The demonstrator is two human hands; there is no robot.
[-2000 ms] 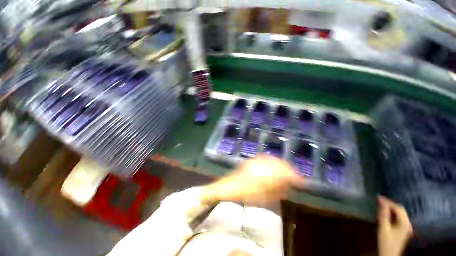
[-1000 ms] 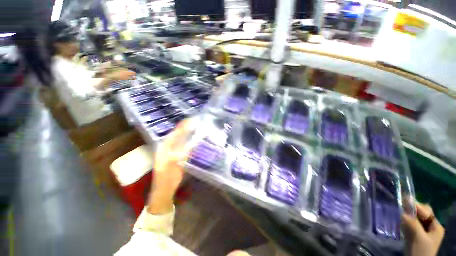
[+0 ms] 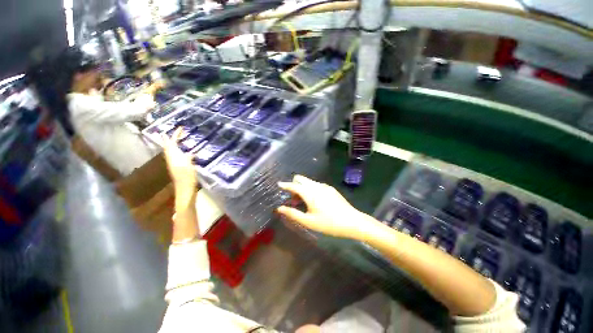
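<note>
A tall pile of clear trays (image 3: 260,188) stands at the left, with purple keypad phones (image 3: 238,160) in two rows in its top tray (image 3: 224,184). My left hand (image 3: 179,159) is at the front left edge of the top tray, its fingertips on or over the rim; whether it grips is not clear. My right hand (image 3: 318,205) is at the pile's right front side, thumb and fingers apart, with nothing visible in it. Any contact with the pile is unclear. Another clear tray (image 3: 416,174) at the right holds dark-looking phones (image 3: 502,213).
A smartphone (image 3: 363,133) leans by the metal post (image 3: 369,71), with a loose purple phone (image 3: 353,173) below it. A green conveyor (image 3: 442,123) runs behind. A red stool (image 3: 237,253) is below the pile. A person in pale clothing (image 3: 110,123) works at the far left.
The tray of purple phones that both hands carried leftward now appears on top of the left pile. My right hand has come off its right edge. The view shows the right-hand tray again.
</note>
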